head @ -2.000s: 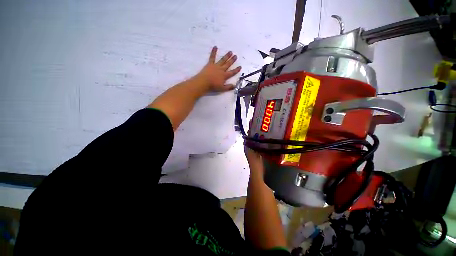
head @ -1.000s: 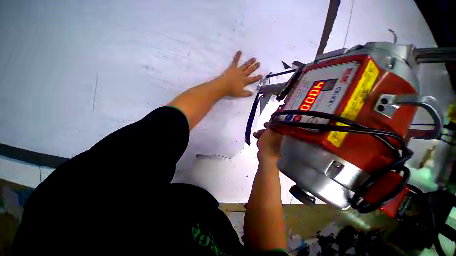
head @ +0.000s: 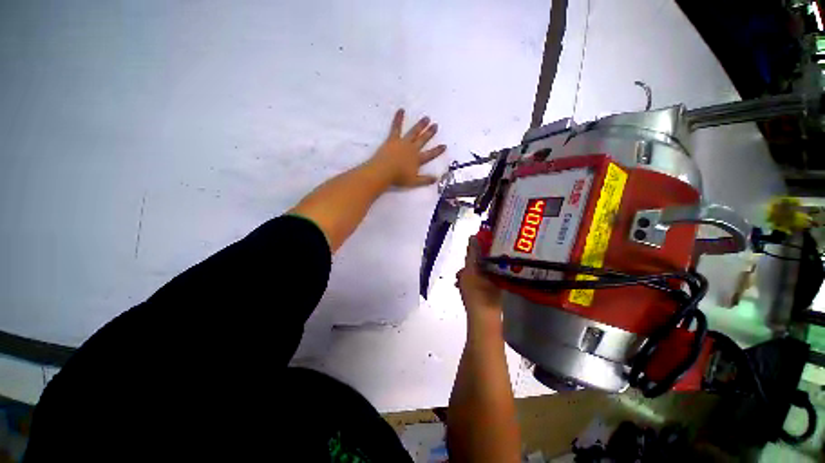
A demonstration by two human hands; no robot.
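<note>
The red and silver cutting machine (head: 624, 244) stands upright on the right, its display lit with 4000. My right hand (head: 478, 278) grips it at its near left side; the handle itself is mostly hidden by the hand and motor. My left hand (head: 407, 159) lies flat with fingers spread on the white paper marker (head: 244, 118), just left of the slim presser foot rod (head: 466, 188). Dark fabric edges (head: 437, 249) show in an open cut below the rod. The blade and base plate cannot be made out.
A black cord (head: 597, 277) loops over the motor. A dark strip (head: 550, 63) runs between paper edges beyond the machine. A yellow connector (head: 787, 215) is at the far right. Dark and pale scraps (head: 633, 443) lie on the floor past the table's near edge.
The machine and both hands have moved a little farther from the table's near edge. The open cut with dark edges shows longer and wider. The camera view has also shifted.
</note>
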